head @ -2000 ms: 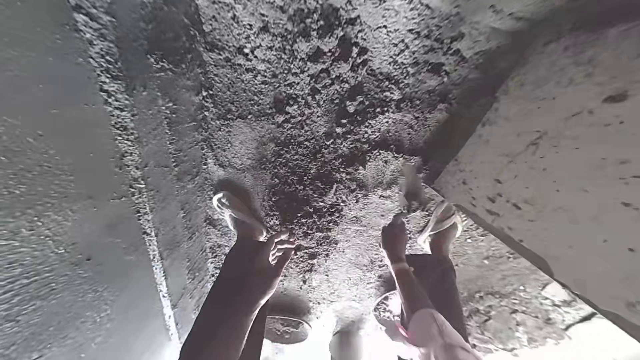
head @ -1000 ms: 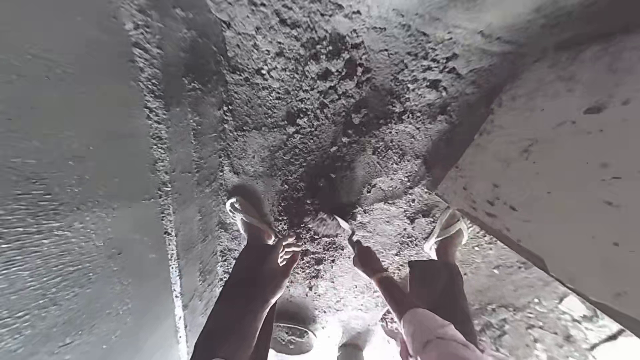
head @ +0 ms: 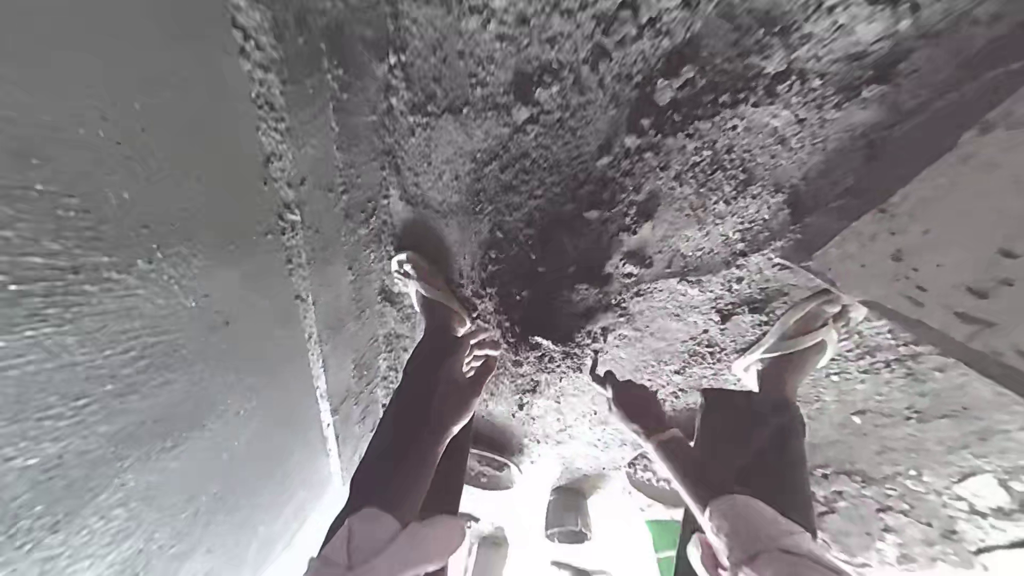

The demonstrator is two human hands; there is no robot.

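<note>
My right hand [head: 638,402] is closed around the handle of a small hand tool [head: 597,370], likely a trowel, whose blade is hard to make out. The tool's front end points at the near edge of a dark hollow [head: 560,272] in loose, crumbly soil. On the left, my left hand [head: 475,364] hangs by my knee and lower leg with its fingers loosely curled and holds nothing visible. My sandalled feet [head: 432,292] stand on either side of the hollow.
A smooth wall or slab [head: 160,240] runs along the left. A pale stone-like slab [head: 952,240] juts in at the right. Behind my hands are round pans [head: 490,470], a cup-like container [head: 568,514] and a green object [head: 663,542]. Rubble lies at lower right.
My right hand has swung the tool from beside my right foot inward to the hollow, then back a little toward my body. My left hand stays near my left leg.
</note>
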